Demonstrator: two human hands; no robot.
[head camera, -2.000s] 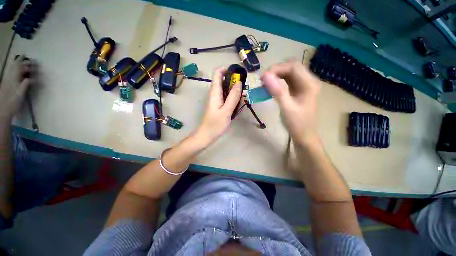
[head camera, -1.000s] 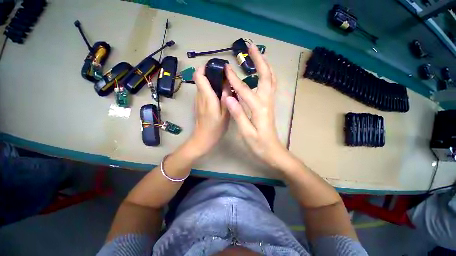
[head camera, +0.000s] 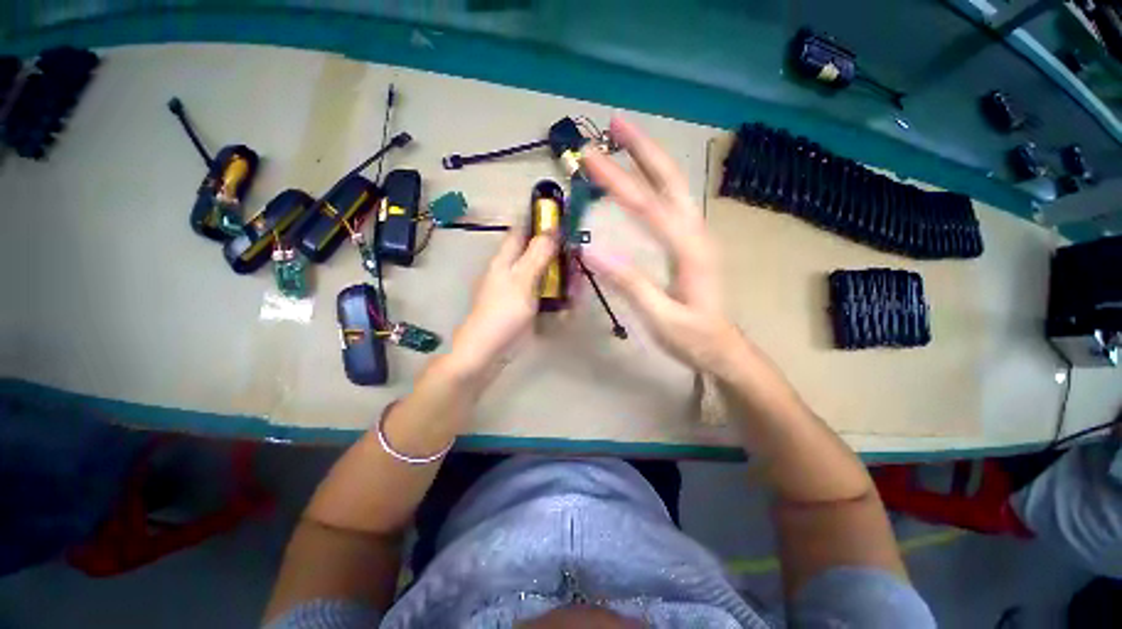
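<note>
My left hand holds a black lower case upright over the bench, its open side up with a long yellow-orange battery or wrapped part inside. A green circuit board hangs at the case's right side, close to my right fingers. A black cable runs from the case down to the right and ends in a small plug. My right hand is blurred, with its fingers spread; whether it touches the board is unclear.
Several unfinished units lie at the left, near a small white label. Another unit lies behind my hands. A long row of stacked covers and a shorter block are at the right. A green shelf holds more units.
The case has turned from its plain black side to its open side, showing the yellow part. My right hand has moved right, away from it, with its fingers spreading.
</note>
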